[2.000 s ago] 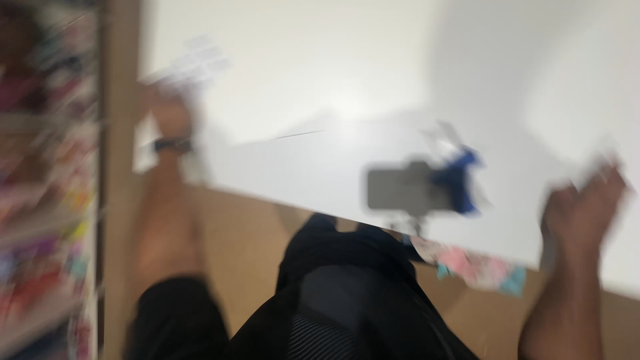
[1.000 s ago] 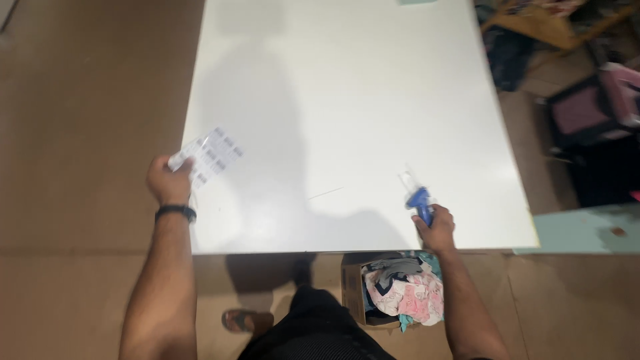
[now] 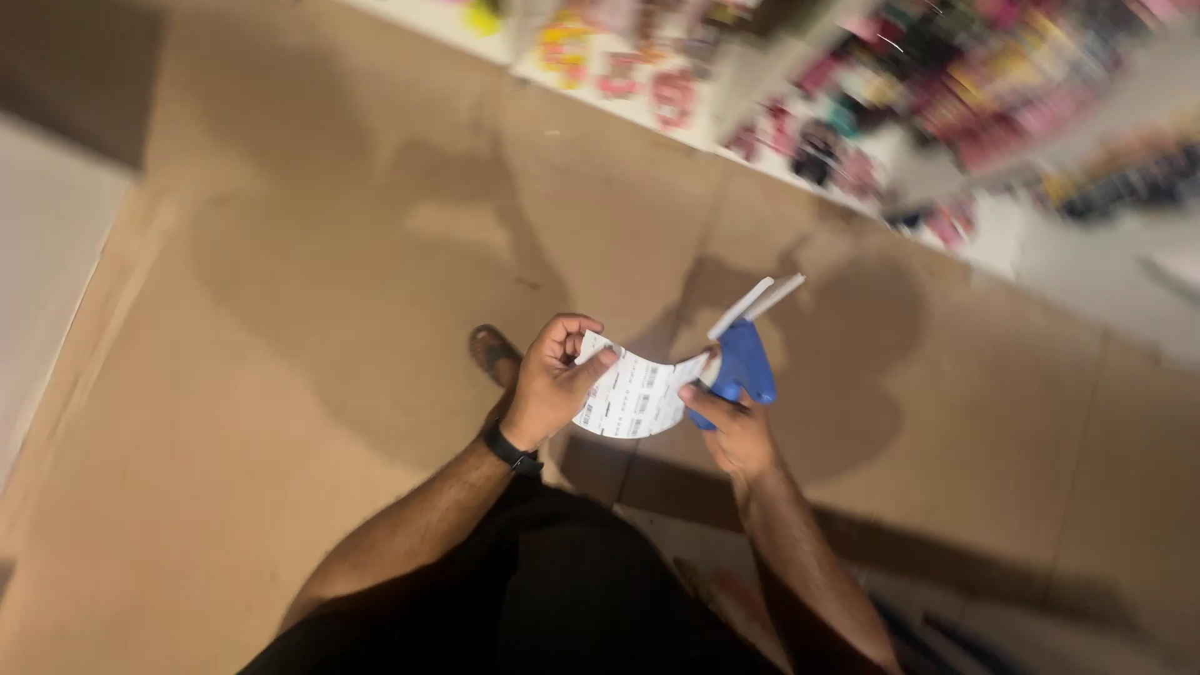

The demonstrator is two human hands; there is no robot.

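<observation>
My left hand grips the left end of a curved white sheet of printed barcode labels, its thumb on top. My right hand holds a blue tagging gun, and its thumb presses on the right end of the same sheet. Two pale, thin strips stick out beyond the blue tool; what they are cannot be told for sure. The sheet bends downward between both hands, in front of my body.
White shelves with many small colourful goods, blurred, run along the upper right. A white panel or table edge stands at the far left. Brown floor lies beneath my hands.
The view has swung from the white table to the floor and shelves. My hands, wide apart a second ago, have come together, and the right one now also touches the label sheet.
</observation>
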